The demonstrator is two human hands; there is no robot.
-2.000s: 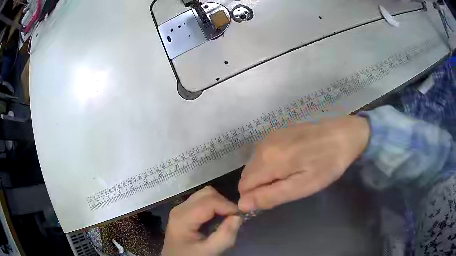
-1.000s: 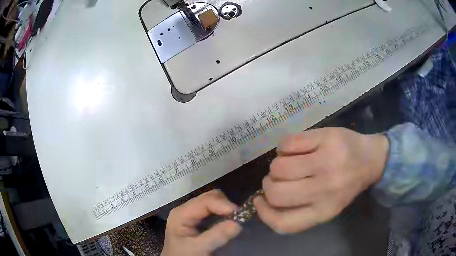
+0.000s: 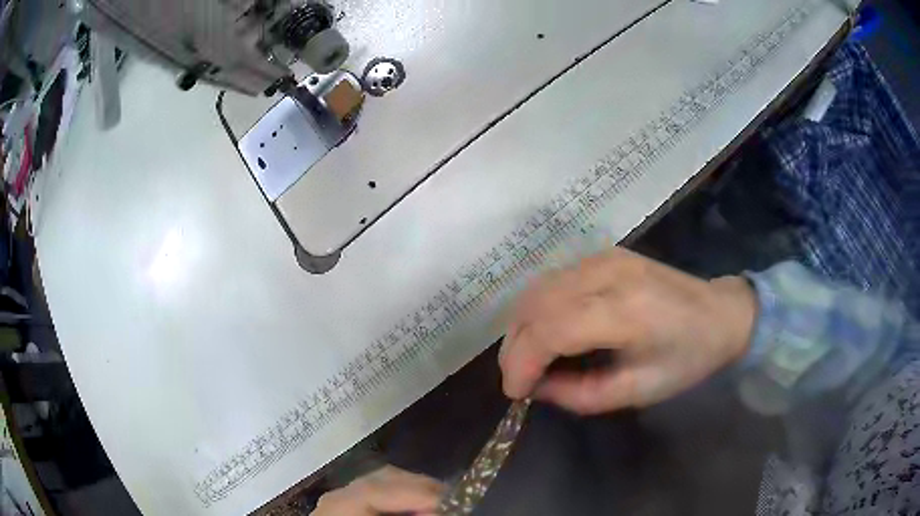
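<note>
A narrow brown strip with pale speckled print (image 3: 488, 466) runs slantwise between my two hands, in front of the table's front edge. My right hand (image 3: 620, 333) pinches its upper end between thumb and fingers. My left hand (image 3: 383, 495), cut off by the bottom edge of the picture, is at its lower end; its grip is partly hidden. Both hands are bare and slightly blurred. The strip's lower end runs out of the picture.
The white machine table (image 3: 182, 343) has a ruler (image 3: 434, 325) printed along its front edge. The sewing machine head (image 3: 202, 40) is at upper left, above the shiny needle plate (image 3: 277, 146). Blue checked cloth (image 3: 847, 151) hangs at the right.
The hands have moved apart, the left one down towards the bottom edge, and more of the strip shows between them. The view has shifted, bringing the machine head into the picture.
</note>
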